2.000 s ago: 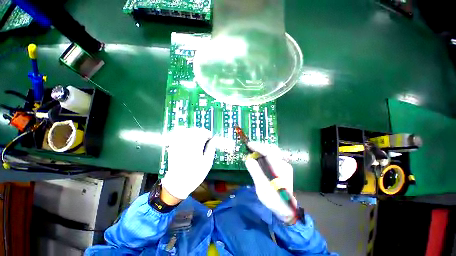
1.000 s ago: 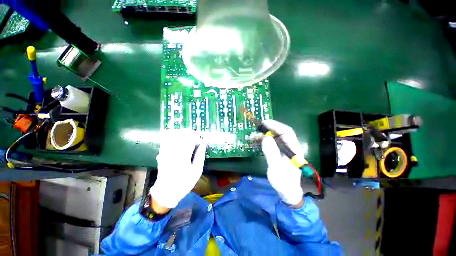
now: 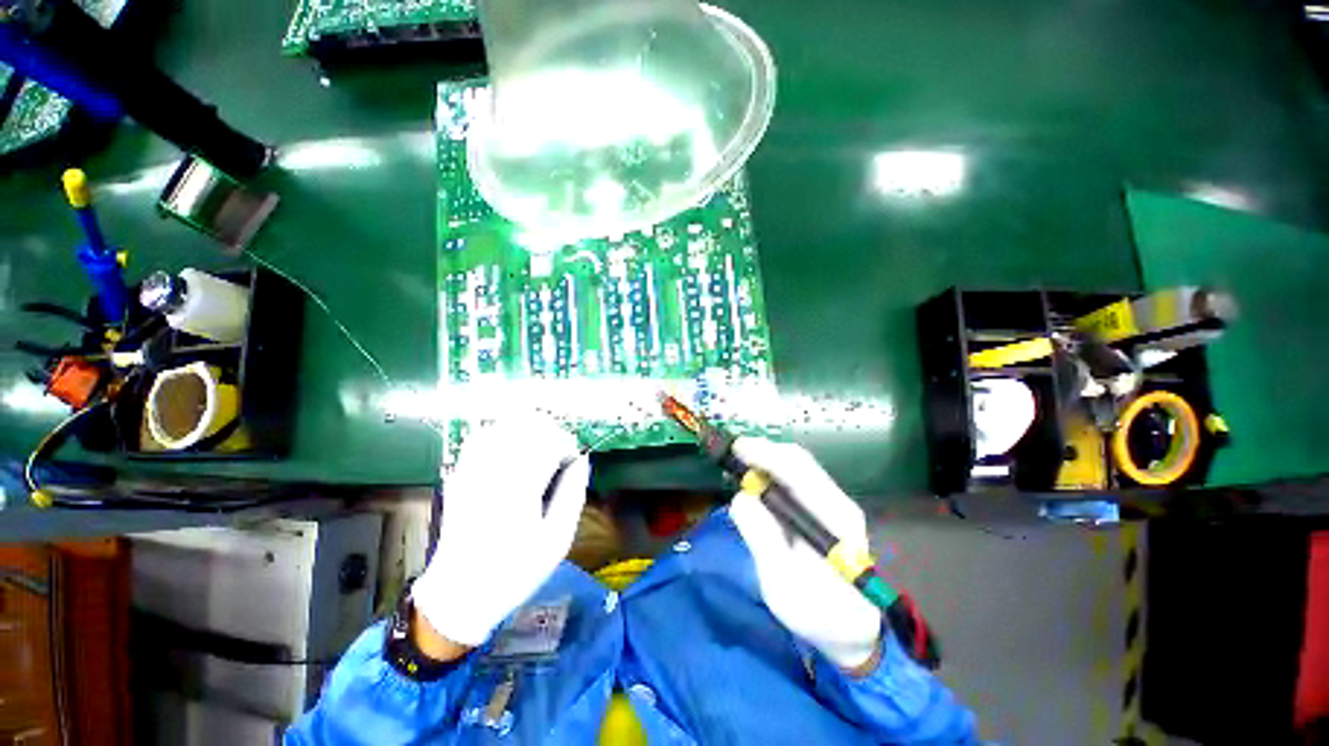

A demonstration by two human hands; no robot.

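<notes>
A large green circuit board (image 3: 488,328) lies on the green bench in front of me. My right hand (image 3: 809,561), in a white glove, holds a soldering iron (image 3: 794,513); its coppery tip is over the board's near part. My left hand (image 3: 503,517), also gloved, is at the board's near left edge. A thin end of solder wire (image 3: 598,437) shows at its fingertips. The wire also runs from the solder spool (image 3: 219,201) at the upper left towards this hand. Whether the iron tip touches the board cannot be told.
A clear round fume hood (image 3: 627,131) covers the board's far part. A black tool box (image 3: 270,364) with a bottle and cup stands left; another black tool box (image 3: 947,394) with yellow tape stands right. More boards (image 3: 386,18) lie farther up.
The iron tip has moved left and towards the board's near edge since one second ago. The hood and board appear shifted left in view. The solder wire's curve now shows more clearly.
</notes>
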